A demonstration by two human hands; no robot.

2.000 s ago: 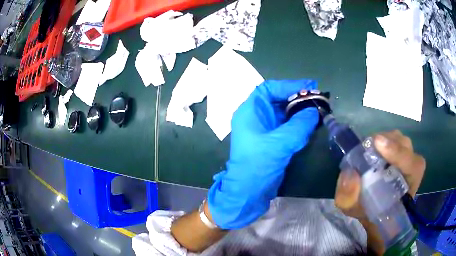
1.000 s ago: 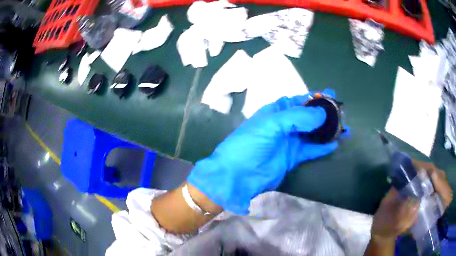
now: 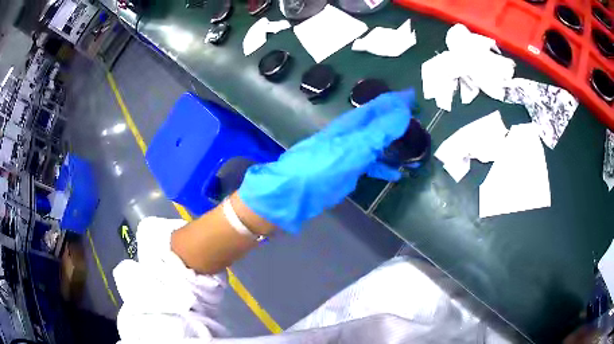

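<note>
My left hand [image 3: 330, 158], in a blue glove, holds a round black unit [image 3: 410, 144] above the green bench mat near its front edge. The fingers wrap around the unit and hide part of it. Three loose black units, at the left [image 3: 275, 64], middle [image 3: 318, 80] and right [image 3: 369, 92], lie in a row just beyond the hand. My right hand [image 3: 584, 334] is cut off at the lower right corner, small and blurred. What it holds cannot be made out.
A red-orange tray [image 3: 509, 30] with round black units is at the upper right. White papers [image 3: 517, 176] and a patterned silvery piece [image 3: 542, 106] lie on the mat. A blue stool [image 3: 185, 144] stands on the grey floor below the bench edge. A blue container [image 3: 79, 191] is farther left.
The view has swung left. My left hand has moved left with the black unit, close to the row of loose units. My right hand has dropped almost out of view at the lower right.
</note>
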